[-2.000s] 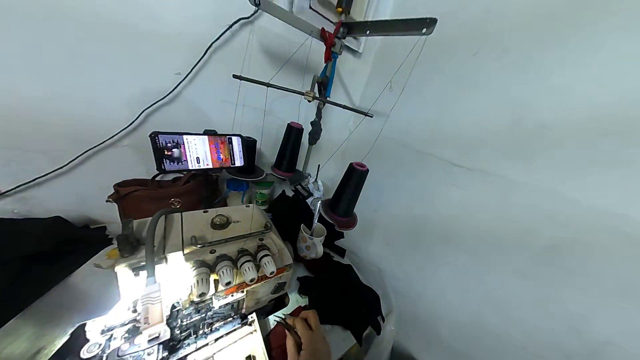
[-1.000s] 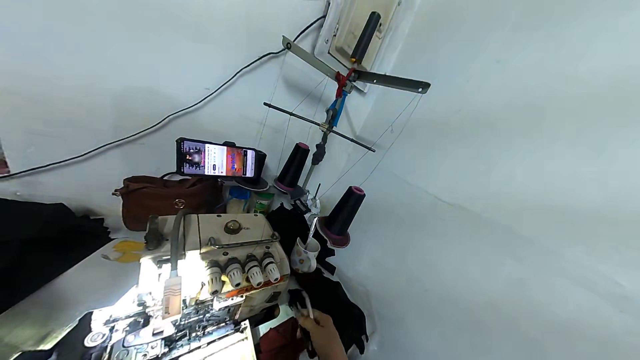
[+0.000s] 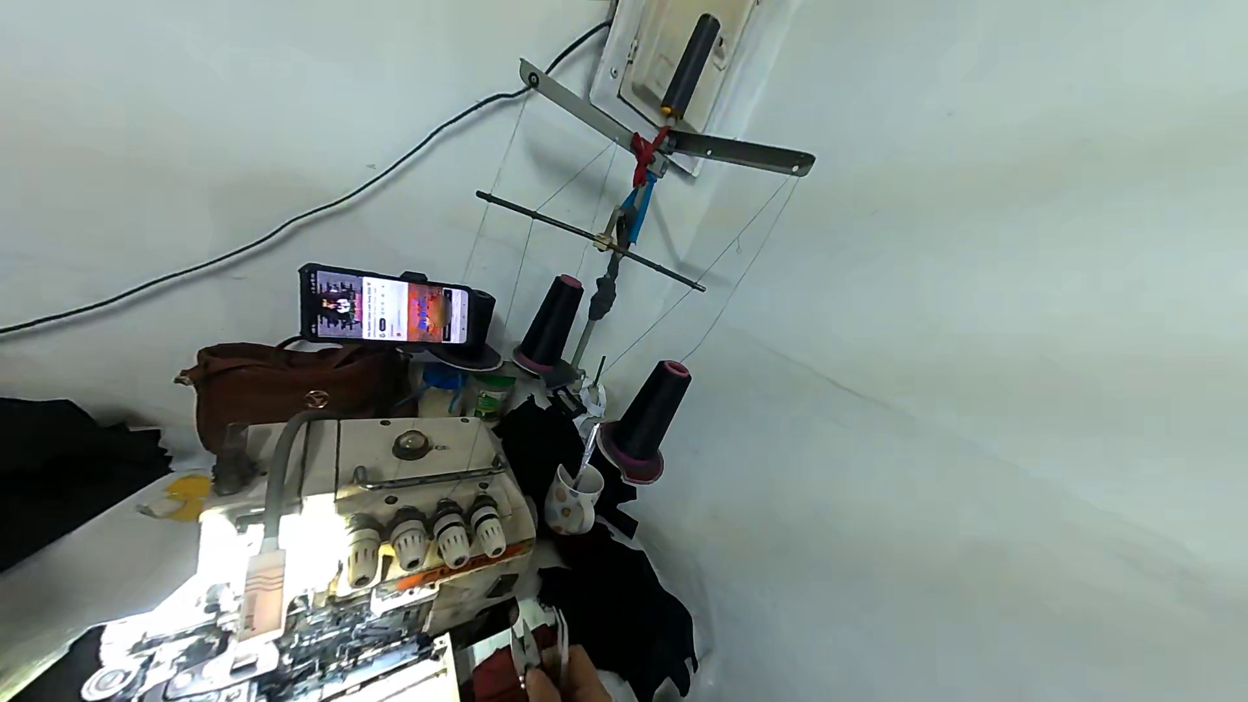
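Observation:
At the bottom edge, my right hand [image 3: 573, 679] has its fingers around a small metal tool, likely thread snips or tweezers [image 3: 526, 647], pointing up beside the machine's right end. Dark red fabric [image 3: 495, 675] lies just left of the fingers. The overlock sewing machine [image 3: 375, 458] fills the lower left, its front cover open on the looper parts, with a bright lamp [image 3: 263, 590] over the needle area. Several white tension dials [image 3: 450, 536] line its front. My left hand is not in view.
Black cloth [image 3: 624, 604] and a spotted cup [image 3: 571, 501] stand right of the machine. Behind are black thread cones [image 3: 655, 409], a thread stand [image 3: 604, 239], a brown leather bag [image 3: 292, 385] and a lit phone [image 3: 385, 307]. Walls rise behind and to the right.
At the machine's right end, the metal tool in my right hand now points more upward, and its two prongs show. The view has shifted since the earliest frame.

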